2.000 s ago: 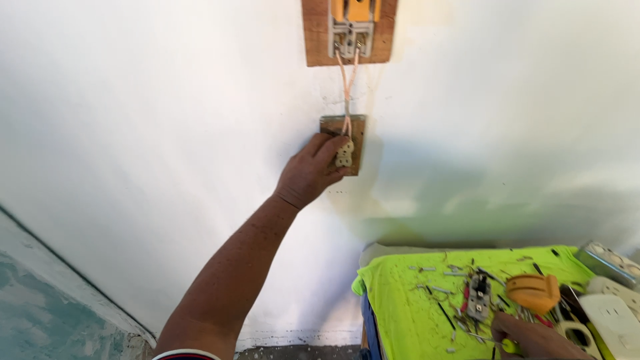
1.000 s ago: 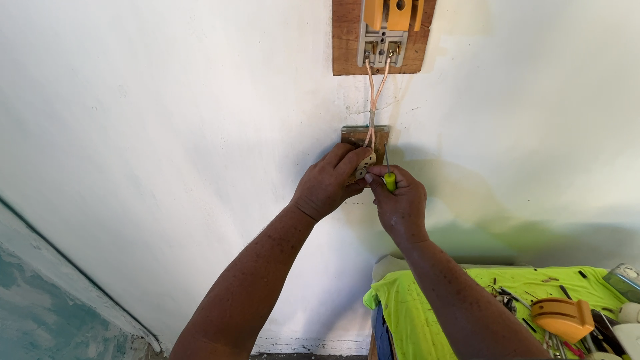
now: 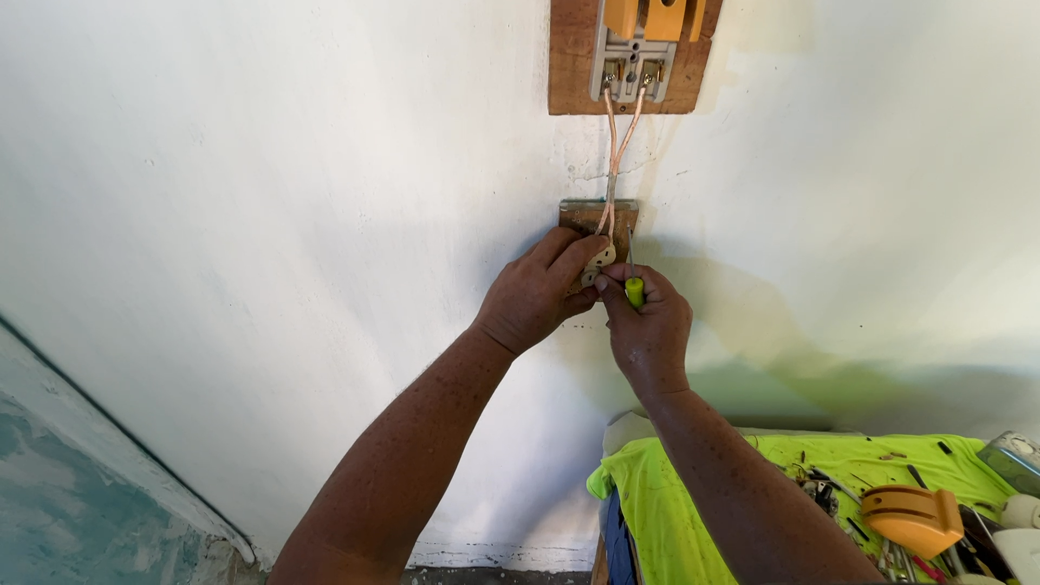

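My left hand (image 3: 536, 288) holds a cream electrical outlet (image 3: 601, 258) against a small wooden block (image 3: 589, 218) on the wall. My right hand (image 3: 650, 325) has its thumb and a fingertip at the outlet's lower middle and also holds a small screwdriver with a yellow-green handle (image 3: 635, 291), its shaft pointing up. Whether a screw sits between the fingertips cannot be told. Two copper-coloured wires (image 3: 613, 158) run from behind the outlet up to the terminals of a knife switch base (image 3: 634, 69), which has orange covers and is mounted on a wooden board (image 3: 569, 81).
At lower right, a table draped with a bright yellow-green cloth (image 3: 674, 496) bears an orange switch cover (image 3: 912, 516), loose tools, small parts and a metal box (image 3: 1016, 459). A dark cable (image 3: 122, 435) runs slantwise along the wall at lower left.
My right hand has come from the cloth-covered table up to the outlet, with the screwdriver in it. My left hand has stayed at the outlet.
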